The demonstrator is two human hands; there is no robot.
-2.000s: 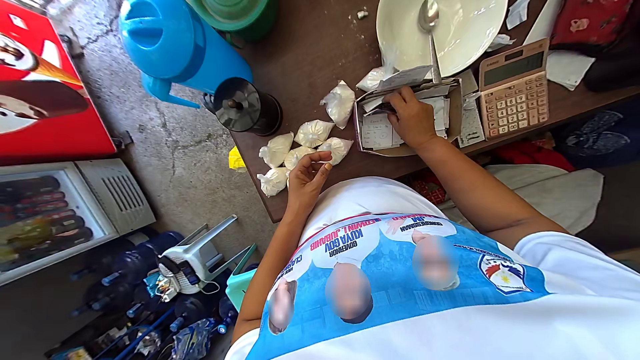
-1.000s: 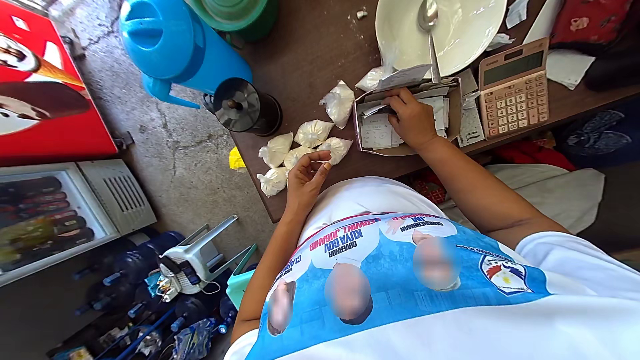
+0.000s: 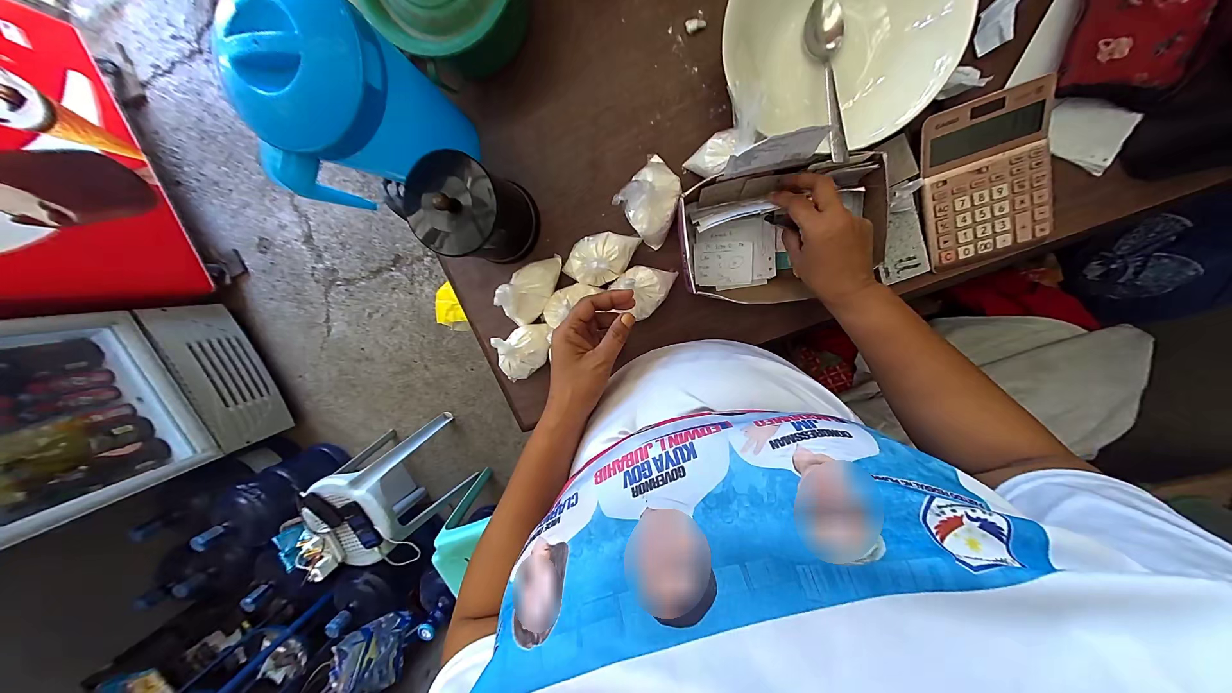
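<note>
My right hand [image 3: 830, 239] reaches into a small open cardboard box [image 3: 878, 207] of paper slips [image 3: 733, 255]; its fingertips touch papers near the box's far side, and whether they grip one is hard to tell. My left hand [image 3: 595, 337] is raised beside several knotted plastic bags of pale powder [image 3: 601, 258], thumb and forefinger close together, with nothing visible between them. Another tied bag [image 3: 652, 200] lies by the box's left wall. Right of the box is a pink calculator [image 3: 989, 173]. Beyond it, a metal spoon [image 3: 830, 67] rests in a large cream bowl [image 3: 900, 58].
On the dark wooden table [image 3: 577, 106] stand a blue plastic pitcher [image 3: 337, 87], a black-lidded container [image 3: 470, 207] and a green container [image 3: 462, 24]. A white stool-like item [image 3: 371, 500], blue water jugs [image 3: 260, 491] and a glass-fronted cooler [image 3: 96, 414] are at lower left.
</note>
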